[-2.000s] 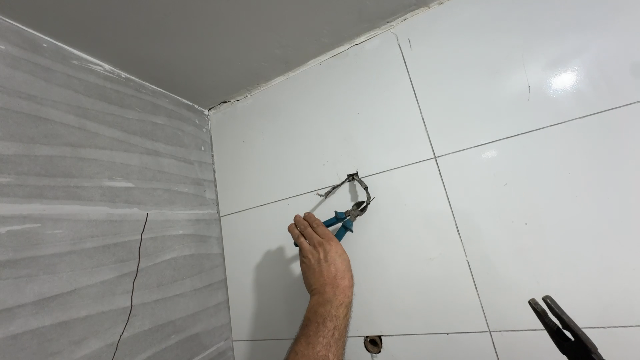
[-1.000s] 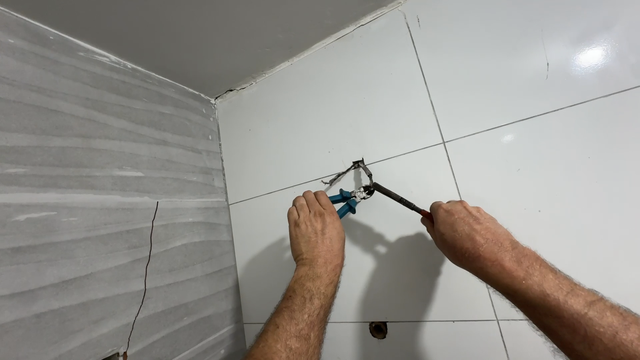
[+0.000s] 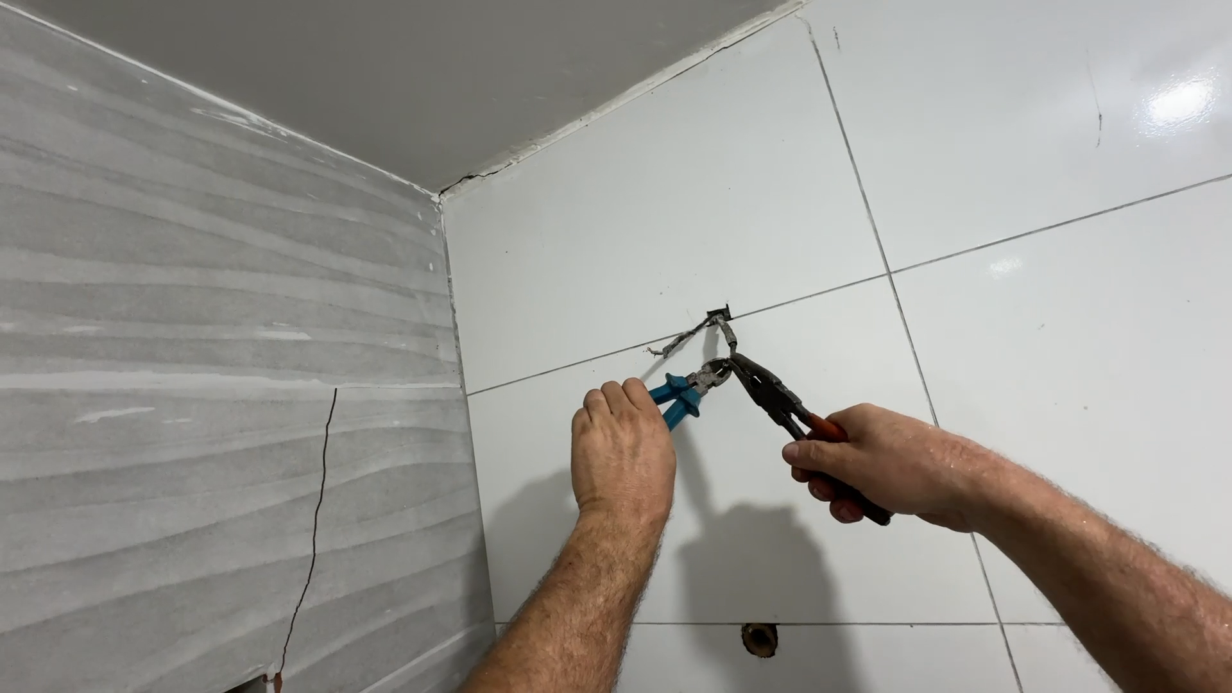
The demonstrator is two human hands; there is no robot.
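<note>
Blue-handled pliers (image 3: 685, 393) are gripped in my left hand (image 3: 626, 452), their jaws beside the end of a wire (image 3: 732, 339). My right hand (image 3: 861, 462) holds long-nosed pliers (image 3: 775, 397) with red and black handles, tips at the same wire end, close to the blue pliers' jaws. The wire comes out of a small dark hole (image 3: 718, 314) in the white tiled wall, at a grout line. A second wire end (image 3: 674, 344) sticks out of that hole to the lower left. Whether either jaw is closed on the wire is hard to tell.
Large white tiles (image 3: 1059, 385) with dark joints cover the wall ahead. A round hole (image 3: 759, 639) lies lower down. On the left stands a grey wavy-patterned wall (image 3: 212, 433) with a thin dark wire (image 3: 317, 520) hanging along it. The grey ceiling (image 3: 385, 77) slopes across the top.
Two seconds ago only the long-nosed pliers' tips showed at the lower right; my right hand has brought them to the wire. Since one second ago, their handles have spread and turned more downward.
</note>
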